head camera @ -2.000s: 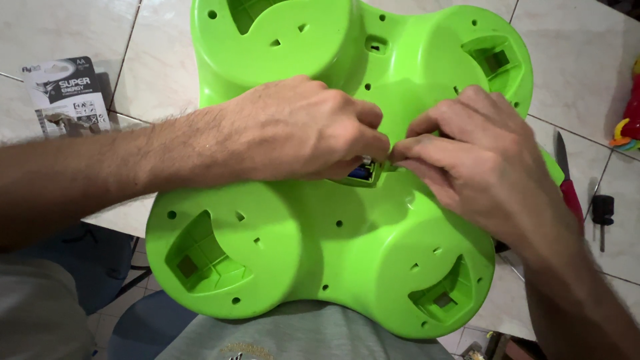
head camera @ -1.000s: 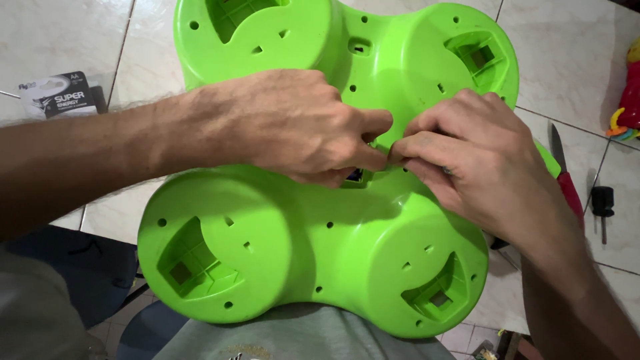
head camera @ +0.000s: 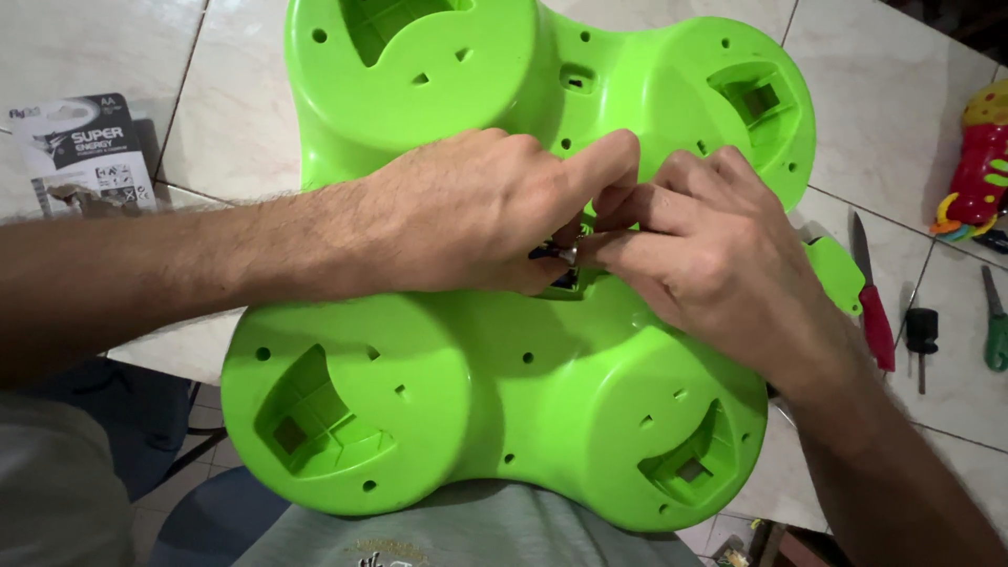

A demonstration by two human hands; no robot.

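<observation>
A green plastic toy base (head camera: 512, 409) with four rounded lobes lies underside up, its lower edge against my shirt. In its middle is a small battery compartment (head camera: 573, 293), mostly covered by my fingers, with dark batteries partly visible. My left hand (head camera: 512, 205) reaches across the base, its thumb and fingertips on a battery (head camera: 564, 253) with a shiny metal end at the compartment. From the right, my right hand (head camera: 709, 236) has its fingertips at the compartment's right side, touching or very near that metal end. Whether these fingertips grip anything is hidden.
A torn battery blister card (head camera: 83, 150) lies on the tiled table (head camera: 874, 94) at the left. At the right are a green plastic cover (head camera: 836, 276), a red-handled knife (head camera: 874, 315), a black stubby screwdriver (head camera: 921, 335), a green-handled tool (head camera: 996, 331) and a colourful toy (head camera: 980, 165).
Both hands stay at the compartment. My left hand's index finger has risen and bent more, and a battery's metal end now shows between the hands.
</observation>
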